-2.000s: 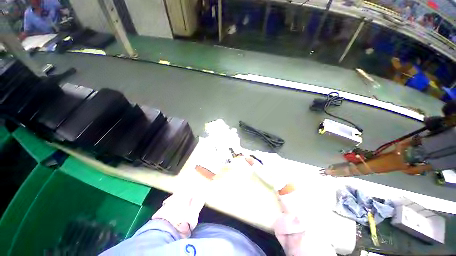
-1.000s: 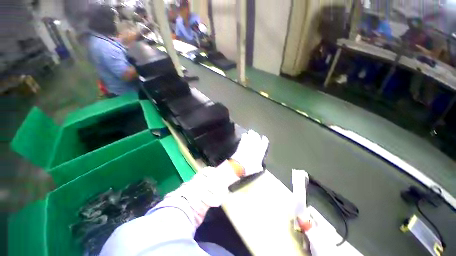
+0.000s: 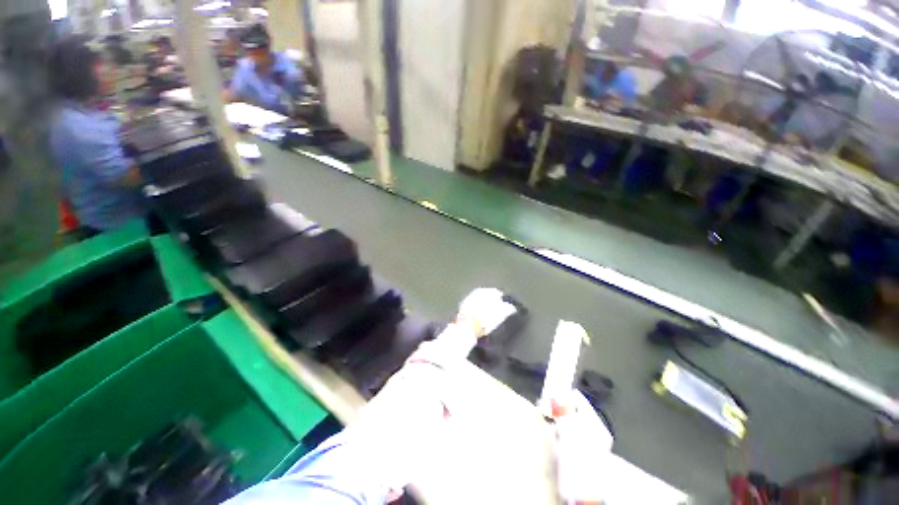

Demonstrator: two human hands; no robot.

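My left hand [image 3: 487, 310], gloved and overexposed, is out over the near side of the belt, past the end of the row of black cases [image 3: 306, 266]. It is closed on a dark piece [image 3: 509, 325] that looks like a black case; its fingers are blurred. My right hand [image 3: 558, 406] is low at the bench edge, closed on the lower end of an upright white-wrapped unit [image 3: 565, 357]. A black cord [image 3: 595, 383] lies beside this unit; where it joins is hidden.
Another white unit [image 3: 702, 396] with a cord lies on the belt [image 3: 414, 242] at right. Green bins [image 3: 246, 360] with dark parts stand at left. Red wires [image 3: 754, 488] show at the bottom right. A person [image 3: 94, 158] stands far left; others sit beyond the belt.
The view swung left, then partly back right. My left hand moved from beside the case row out over the belt, now with a dark piece. The right hand still holds the white unit.
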